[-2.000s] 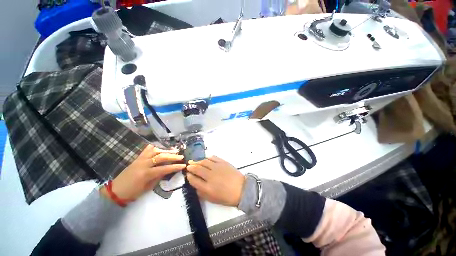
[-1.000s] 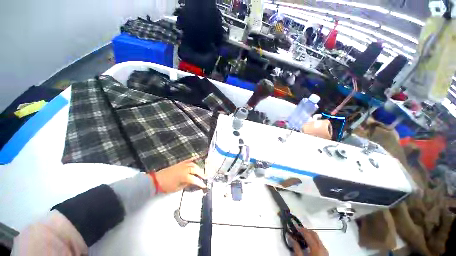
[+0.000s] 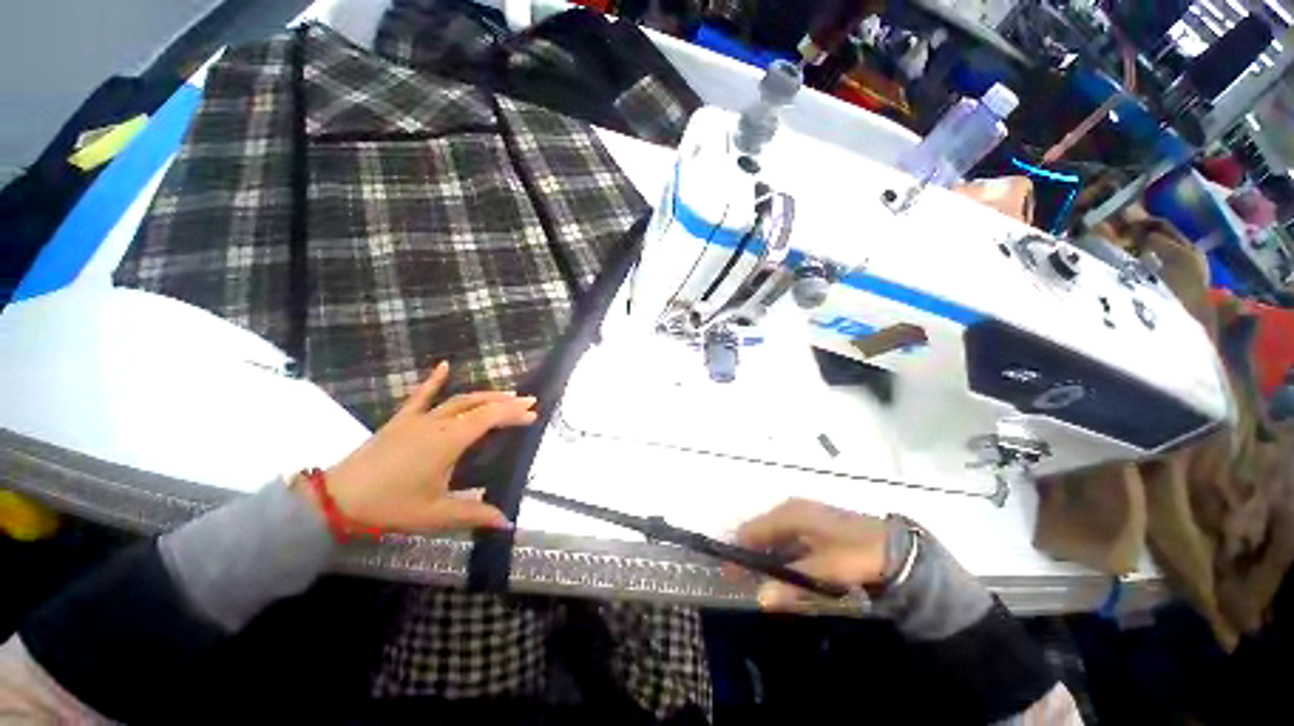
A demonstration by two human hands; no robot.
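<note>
The plaid garment panel (image 3: 426, 241) lies flat on the white table, left of the sewing machine head (image 3: 908, 255). A black strip (image 3: 561, 355) runs along its right edge and hangs over the table's front edge. My left hand (image 3: 426, 461) lies on the panel's lower corner beside the strip, thumb and fingers spread; whether it pinches cloth is unclear. My right hand (image 3: 816, 546) holds the black shears (image 3: 674, 533) by the handles, low over the front edge. The blades point left and their tips reach the strip.
The ruler-marked table edge (image 3: 625, 567) runs along the front. Tan garments (image 3: 1178, 496) heap at right. A clear bottle (image 3: 965, 135) stands behind the machine. Dark plaid pieces (image 3: 568, 57) lie at the back. Small-checked cloth (image 3: 461, 645) shows below the table.
The panel and strip have come away from the needle area, toward the front left. My right hand has picked up the shears and brought them left to the strip. My left hand has moved down with the cloth.
</note>
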